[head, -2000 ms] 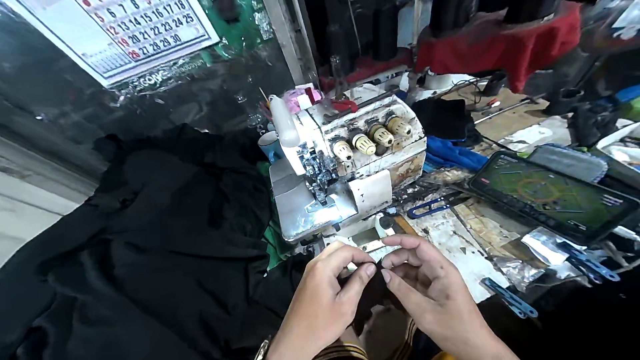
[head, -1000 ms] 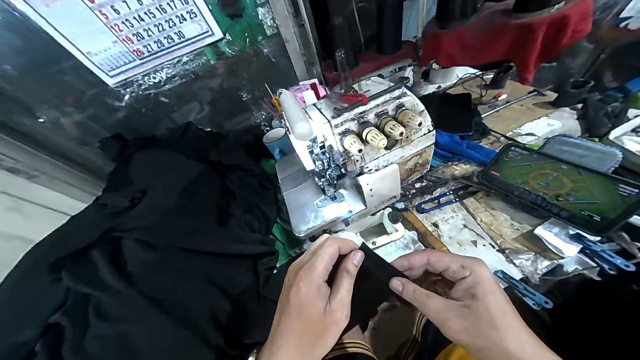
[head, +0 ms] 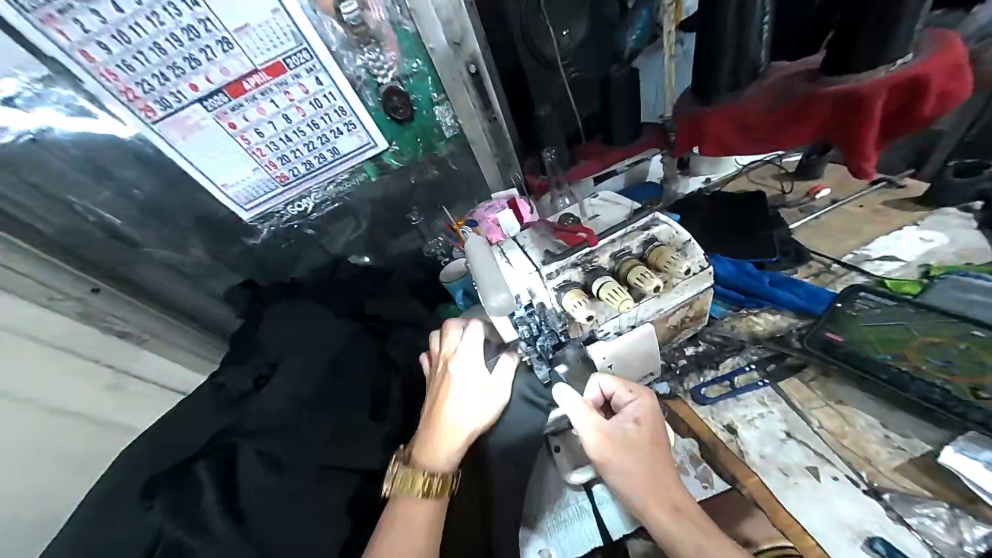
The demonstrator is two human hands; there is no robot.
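Note:
An overlock sewing machine (head: 612,279), white and worn, stands at the centre with several cream tension dials along its front. Black fabric (head: 515,442) runs up to its needle and presser-foot area. My left hand (head: 465,380), with a gold watch at the wrist, lies on this fabric left of the needle, fingers forward and thumb toward the foot. My right hand (head: 620,426) pinches the fabric's edge between thumb and bent fingers, just in front of the foot at the right. The fingertips partly hide the fabric's edge, and whether the needle is in it cannot be told.
A big heap of black fabric (head: 302,411) fills the left side. At the right lie a blue thread snipper (head: 728,384), a tablet (head: 914,349) and blue cloth (head: 767,285). Behind the machine are a cup (head: 459,283) and thread cones on red cloth (head: 821,116). A calendar (head: 256,101) hangs upper left.
Both hands have moved up from in front of the machine to its needle area, bringing the black fabric along. My left hand now lies flatter on the cloth. The view has shifted somewhat.

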